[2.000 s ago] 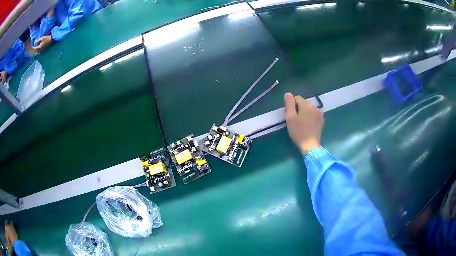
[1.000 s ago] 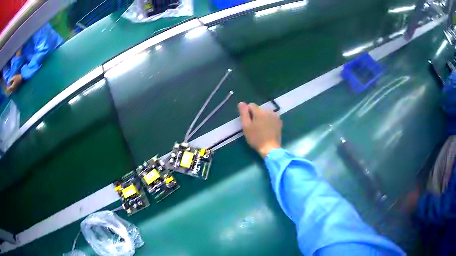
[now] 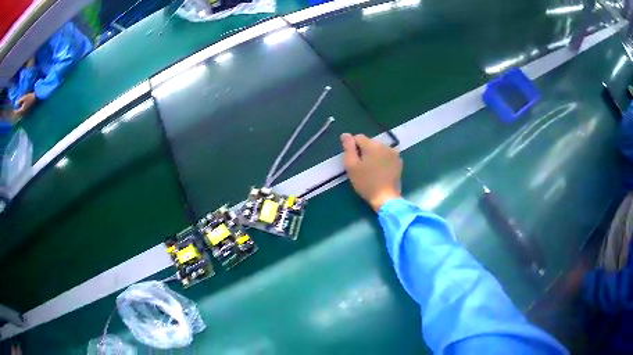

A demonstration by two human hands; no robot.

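Observation:
My right hand (image 3: 375,166) is at the near edge of a large black-edged plate (image 3: 229,118), close to its right corner, with fingers curled over the edge; the fingertips are hidden. My left hand is not in view. Three power supply boards with yellow blocks sit in a row at the pale rail: a left one (image 3: 187,256), a middle one (image 3: 221,236) and a right one (image 3: 273,211). Two grey-white cables (image 3: 298,142) run from the right board over the plate, ends free.
A blue screw tray (image 3: 511,95) stands on the rail (image 3: 444,119) at right. An electric screwdriver (image 3: 512,232) lies on the green bench. Bagged coiled parts (image 3: 156,313) lie at lower left. A worker's blue sleeves (image 3: 62,62) show at upper left, another person at the right edge.
The camera view has swung right, so the scene sits further left than two seconds ago. My right hand keeps its place at the plate's edge. The boards have not visibly moved along the rail.

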